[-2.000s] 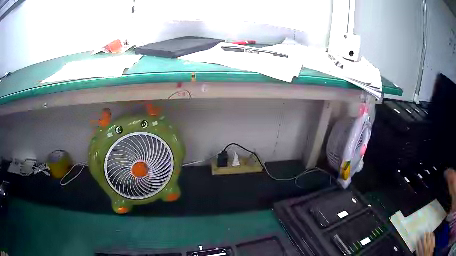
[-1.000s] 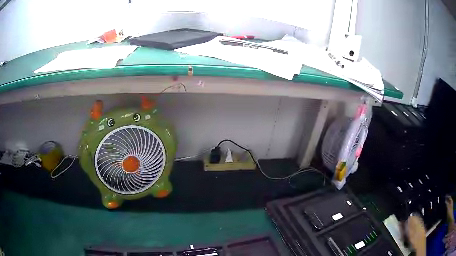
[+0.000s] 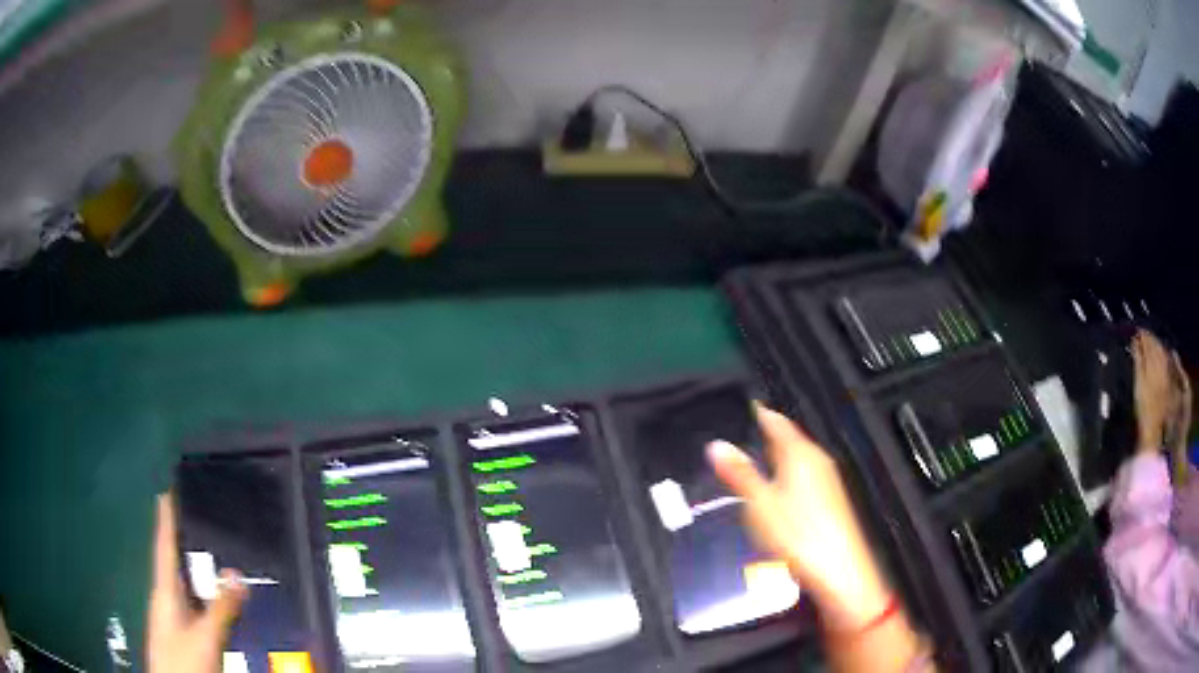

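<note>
A black phone tray (image 3: 303,460) lies in front of me with four phones in a row. The leftmost phone (image 3: 237,519) shows a white label and an orange square. The two middle phones (image 3: 395,565) (image 3: 552,579) show green text lines. The rightmost phone (image 3: 697,565) has a label and an orange square. My left hand (image 3: 191,618), cut off by the bottom edge, is at the tray's left end, its thumb over the leftmost phone. My right hand (image 3: 809,526) is over the right side of the rightmost phone, thumb and finger apart. Contact with the screens is unclear.
A second tray (image 3: 776,309) with several phones stands at an angle on the right. Another person's hand (image 3: 1157,388) and pink sleeve (image 3: 1151,539) are at far right. A green frog fan (image 3: 447,118), power strip (image 3: 618,161), white fan (image 3: 953,158) and yellow roll (image 3: 112,204) stand behind.
The view has tilted down, bringing the front tray and its phones into sight. Both my hands have come into view over it. The other person's hand has moved off the pale sheet.
</note>
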